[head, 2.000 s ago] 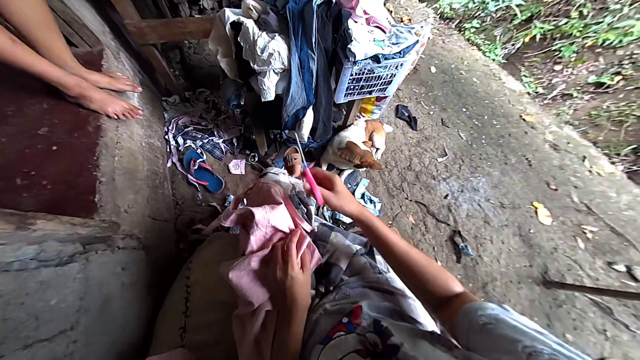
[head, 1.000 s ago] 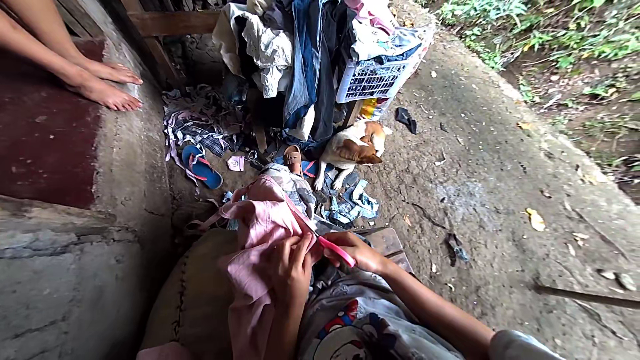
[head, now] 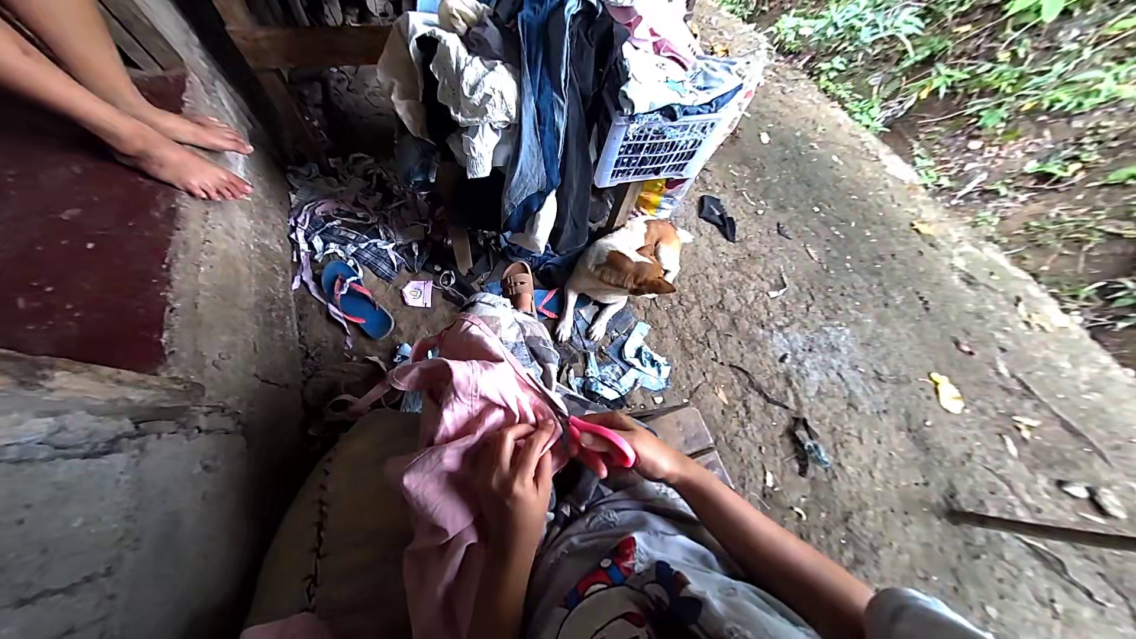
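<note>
Pink cloth, which looks like a garment with a strap, lies bunched over my lap and hangs down to the left. My left hand pinches it near its right edge. In my right hand is a pair of scissors with pink handles; the blades point up and left against the cloth, close to my left fingers, and are partly hidden by its folds. Just beyond the pink cloth, a grey plaid fabric covers part of my legs.
A brown and white dog lies ahead, beside denim scraps. Behind it are a white plastic basket of clothes and hanging jeans. A blue flip-flop lies left. Another person's bare feet rest on the ledge. A stuffed sack is beside me.
My right hand with the scissors has come down and closer to my left hand since two seconds ago. The blades, raised clear above the cloth then, are now against it.
</note>
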